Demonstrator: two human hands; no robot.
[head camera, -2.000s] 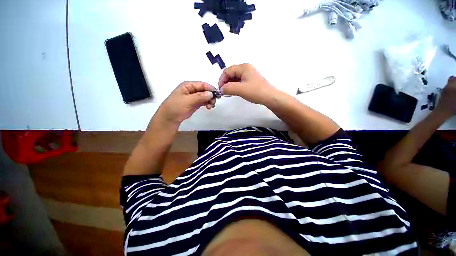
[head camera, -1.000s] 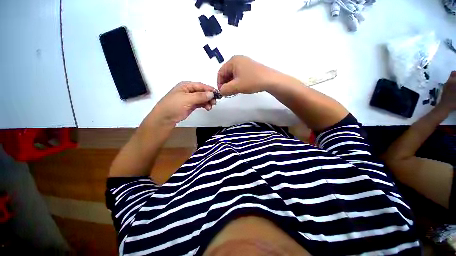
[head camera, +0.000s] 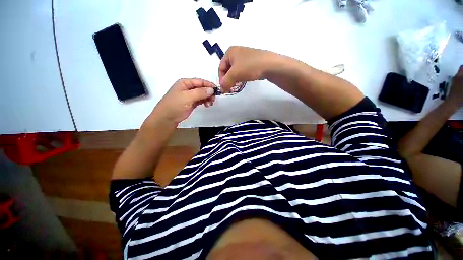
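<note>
My left hand (head camera: 190, 96) pinches a small dark part (head camera: 217, 91), likely a black connector housing, between thumb and fingertips. My right hand (head camera: 238, 66) is close beside it, its fingertips pinched at thin wires (head camera: 236, 89) that run from the dark part and curve out below the right hand. The exact contact at the right fingertips is partly hidden. Two loose black housings (head camera: 213, 49) lie just beyond the hands, with a pair of black pieces (head camera: 209, 19) farther off.
The black housing pile (head camera: 234, 7) is at the far edge. A smartphone (head camera: 120, 62) lies left. White plugs (head camera: 361, 10), a pale tool (head camera: 337, 69) partly behind my right arm, a clear bag (head camera: 421, 48) and a black case (head camera: 403, 92) are right. Another person's arm (head camera: 431, 127) is far right.
My right hand has shifted slightly up and its forearm has swung right, covering more of the pale tool. A curved loop of wires now shows below it. The view has shifted, moving table items upward.
</note>
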